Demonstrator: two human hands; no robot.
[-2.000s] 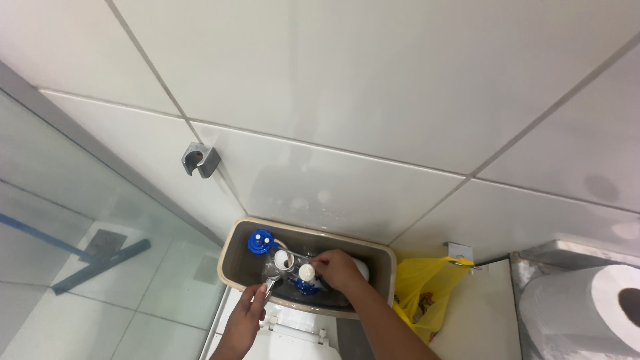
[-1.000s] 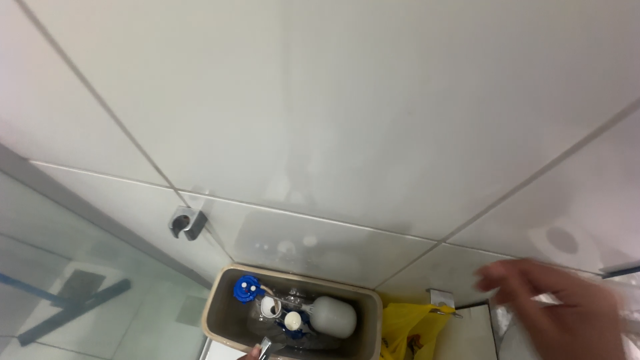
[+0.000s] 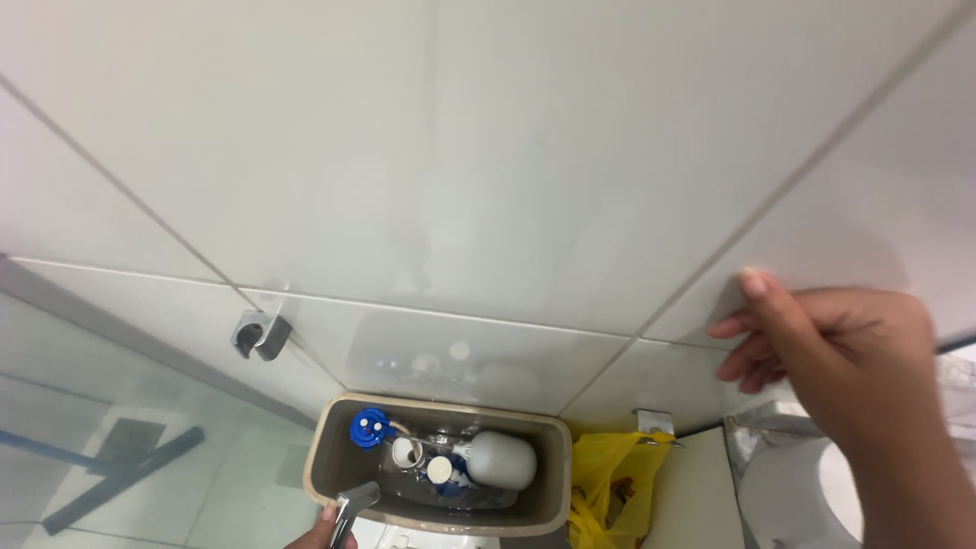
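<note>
An uncovered toilet cistern (image 3: pixel 566 488) shows water and fittings inside: a blue-capped valve (image 3: pixel 369 428) at its left, a white overflow tube (image 3: pixel 406 453), a round white cap (image 3: pixel 440 470) on a blue part, and a grey-white float (image 3: pixel 501 460) at the right. At the cistern's front left edge, my left hand (image 3: pixel 324 531) grips a chrome hand sprayer (image 3: pixel 354 507), its head over the rim. My right hand (image 3: pixel 831 343) is raised at the right in front of the tiled wall, fingers loosely curled and apart, with nothing seen in it.
A chrome sprayer holder (image 3: pixel 261 335) is fixed to the tiles. A yellow plastic bag (image 3: pixel 614 488) hangs right of the cistern near a metal bracket (image 3: pixel 656 422). Paper rolls (image 3: pixel 793 484) stand at the lower right. Behind the glass at left lies a blue-handled squeegee (image 3: pixel 122 480).
My right hand was inside the cistern two seconds ago; it has come out and up to the right, uncovering the float. My left hand stays by the front rim with the sprayer.
</note>
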